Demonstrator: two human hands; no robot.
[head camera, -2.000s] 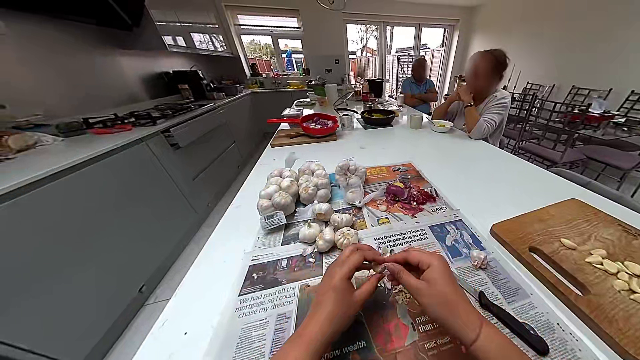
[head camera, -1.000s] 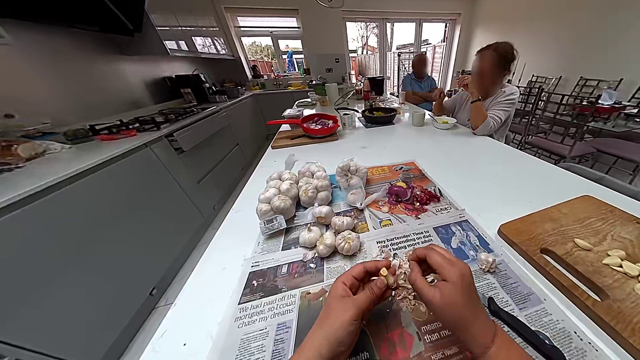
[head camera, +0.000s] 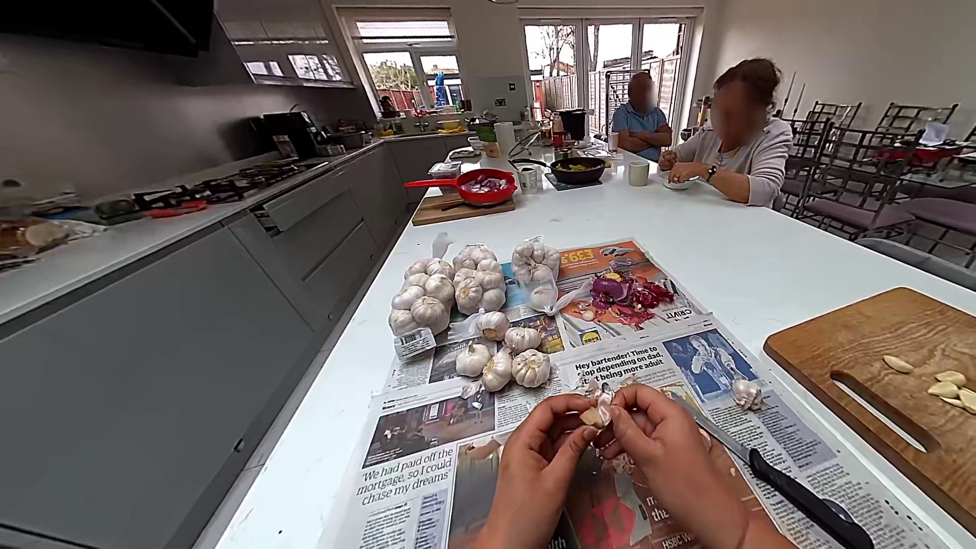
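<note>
Between the fingertips of my left hand (head camera: 545, 461) and my right hand (head camera: 663, 442) is a garlic clove (head camera: 594, 416) with papery skin partly loosened from it. Loose skins lie on the newspaper (head camera: 415, 488) under and around my hands. A knife with a black handle (head camera: 804, 496) rests right of my right hand, its blade partly hidden by that hand. Past the knife sits a partial garlic bulb (head camera: 747, 394). Several loose garlic bulbs (head camera: 531, 369) lie ahead of my hands, with bagged bulbs (head camera: 427, 297) behind them. Peeled cloves (head camera: 945, 389) lie on the wooden chopping board (head camera: 862, 343).
Red onion peelings (head camera: 629, 296) lie on the newspaper. Farther along the white worktop (head camera: 610, 217) are a red pan (head camera: 486, 191) on a board, a black frying pan (head camera: 577, 171) and a mug (head camera: 638, 173). Two people (head camera: 743, 145) (head camera: 640, 122) sit at the far side.
My hands stay together over the newspaper, and the clove between them shows more loosened skin. The person in the light top has lowered their hands to the bowl.
</note>
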